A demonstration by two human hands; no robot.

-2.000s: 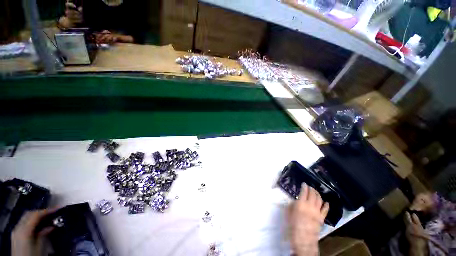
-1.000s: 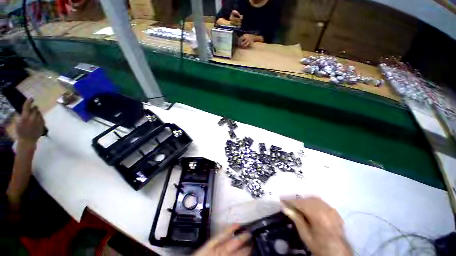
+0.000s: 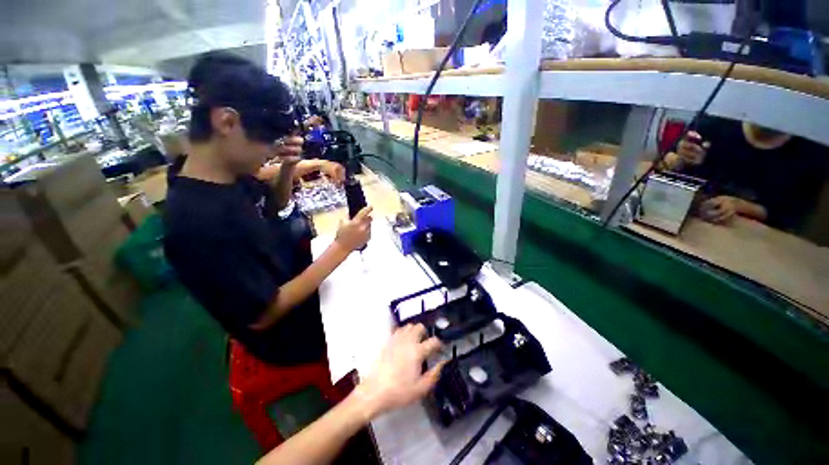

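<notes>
My left hand [image 3: 400, 368] reaches in from the bottom and lies at the near left end of a black plastic housing [image 3: 498, 371], its fingers over the frame edge. Whether it grips the frame or only touches it I cannot tell. Another black housing [image 3: 468, 313] lies just behind, close against it. A third housing [image 3: 536, 440] is cut off by the bottom edge. Small dark circuit boards with shiny parts [image 3: 636, 440] lie loose at the lower right. My right hand is out of the picture.
A dark rounded shell [image 3: 445, 257] and a blue box [image 3: 429, 211] stand farther up the white table [image 3: 350, 318]. A shelf upright [image 3: 514, 154] rises beside the green conveyor [image 3: 582, 250]. A co-worker [image 3: 245, 236] sits at left on a red stool [image 3: 264, 386]; another person sits opposite.
The view has swung left towards the co-worker. My left hand has moved from the piece in front of me to the row of housings. My right hand has left the picture.
</notes>
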